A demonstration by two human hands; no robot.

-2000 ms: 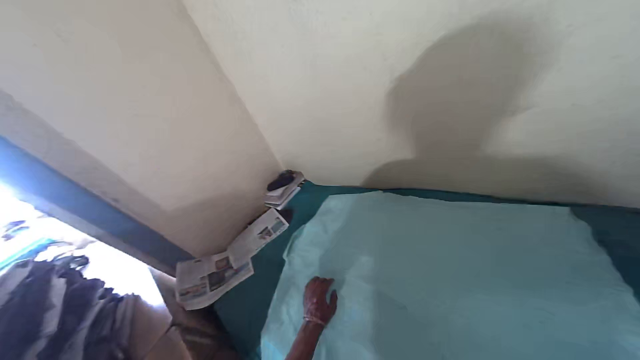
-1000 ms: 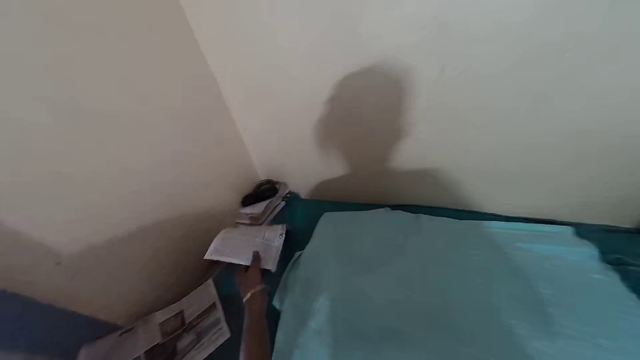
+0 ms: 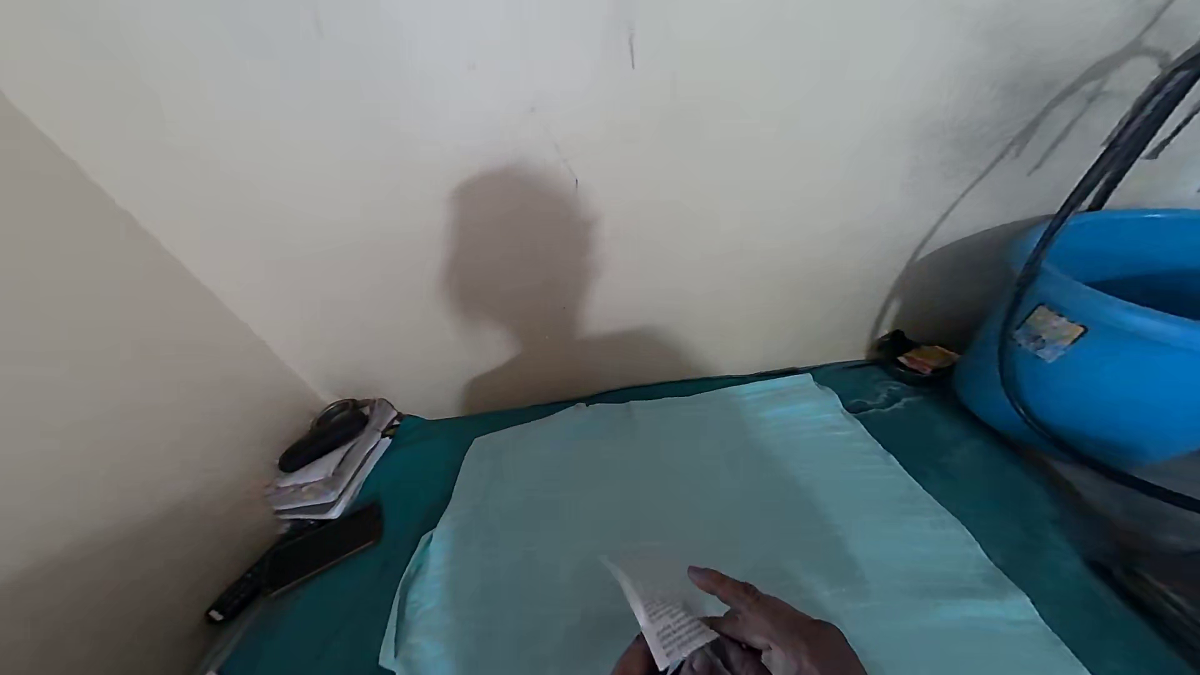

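Note:
Low in the view, over a pale turquoise cloth [image 3: 619,469], a folded printed paper [image 3: 661,619] stands between my hands. My left hand [image 3: 637,658] shows only in a small part at the bottom edge, closed on the paper's lower side. My right hand [image 3: 773,623] is at the paper's right side, its index finger stretched out and the other fingers curled by the lower corner; whether they pinch the paper is hard to tell. The pale cloth lies over a dark green cover [image 3: 937,459].
At the left are a stack of papers [image 3: 328,487] with a black case [image 3: 323,441] on it, a smartphone [image 3: 323,547] and a black remote control [image 3: 239,591]. A blue plastic tub [image 3: 1106,366], black cables [image 3: 1022,281] and a small dark dish [image 3: 914,359] stand right.
The view has swung right, bringing in the blue tub. A hand that held a newspaper at the left a second ago is gone from there; both hands are now at a printed paper over the cloth.

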